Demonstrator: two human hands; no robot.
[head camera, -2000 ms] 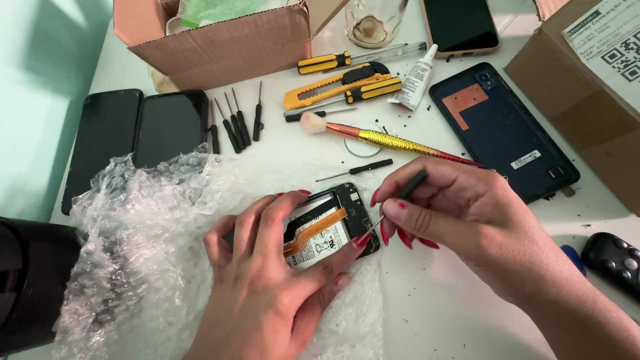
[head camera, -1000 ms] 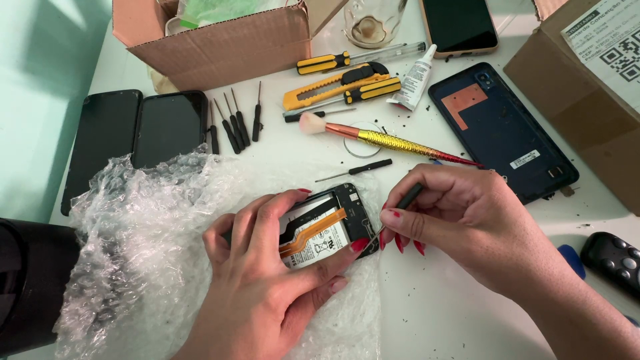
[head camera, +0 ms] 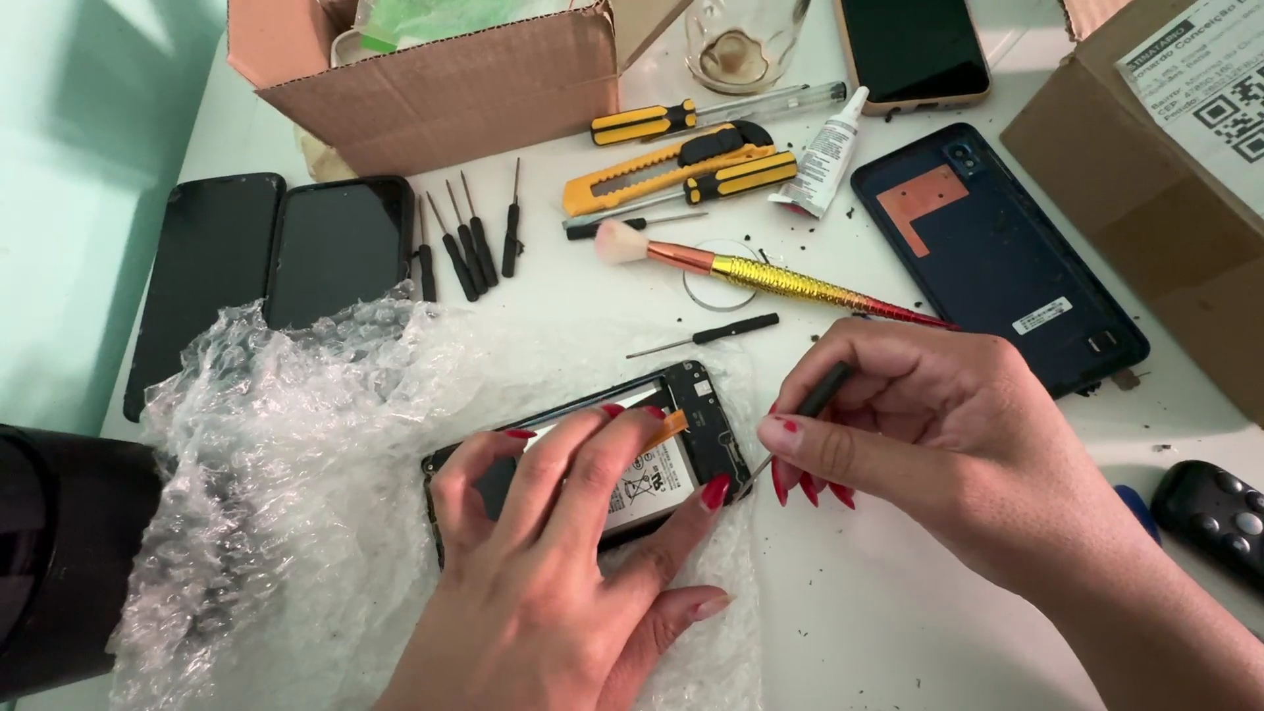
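Observation:
An opened smartphone (head camera: 703, 425) lies on bubble wrap (head camera: 296, 494), its battery (head camera: 652, 481) and an orange flex cable (head camera: 666, 432) partly showing. My left hand (head camera: 573, 533) spreads over the phone, fingertips on the battery area and thumb near its lower right corner. Whether it grips the phone's edges I cannot tell. Between thumb and fingers my right hand (head camera: 889, 434) holds a small black-handled screwdriver (head camera: 822, 392), its shaft slanting down to that same corner. Just above the phone lies another small screwdriver (head camera: 736, 329). A dark blue phone back cover (head camera: 997, 257) rests at the right.
Behind are an open cardboard box (head camera: 444, 94), a glass jar (head camera: 741, 49), a yellow utility knife (head camera: 662, 168), a glue tube (head camera: 825, 158) and a makeup brush (head camera: 780, 279). Several small screwdrivers (head camera: 474, 247) lie beside two dark phone screens (head camera: 341, 247). Another carton (head camera: 1136, 197) stands right.
The fingers of my left hand have shifted over the phone and now hide more of the orange flex cable. My right hand keeps the screwdriver at the phone's corner.

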